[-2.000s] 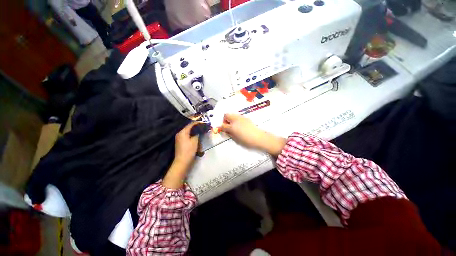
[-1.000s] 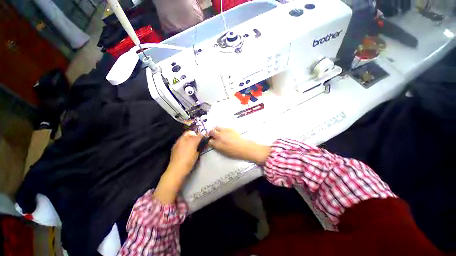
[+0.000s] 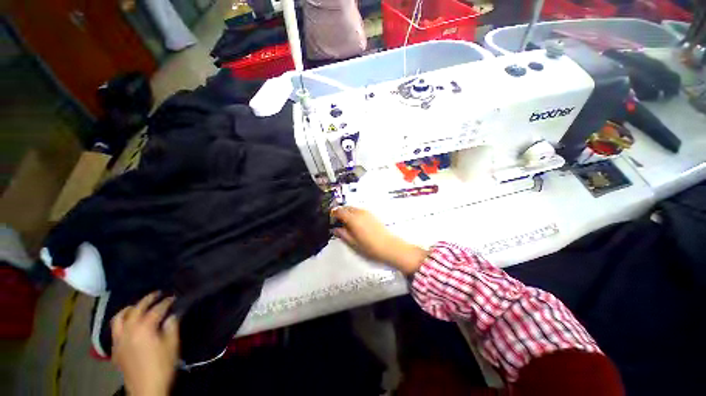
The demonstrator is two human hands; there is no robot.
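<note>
A large black garment (image 3: 209,201) lies left of the needle and hangs over the table's front edge, with a white part (image 3: 83,269) at its lower left. My right hand (image 3: 358,232) pinches the garment's edge just in front of the presser foot (image 3: 337,190) of the white sewing machine (image 3: 464,108). My left hand (image 3: 145,340) is at the lower left, over the garment's lower part, slightly blurred, with its fingers apart. Whether it touches the cloth is hard to tell.
Red snips (image 3: 418,191) and orange pieces (image 3: 422,167) lie under the machine arm. A lamp (image 3: 272,95) stands left of the head. A dark plate (image 3: 603,179) is at the right. Black cloth (image 3: 611,271) hangs at the right front. Red baskets (image 3: 430,27) and a person (image 3: 333,31) are behind.
My left hand has left the needle area and moved down and left over the garment. My right hand stays by the needle. The view has shifted, showing more baskets behind.
</note>
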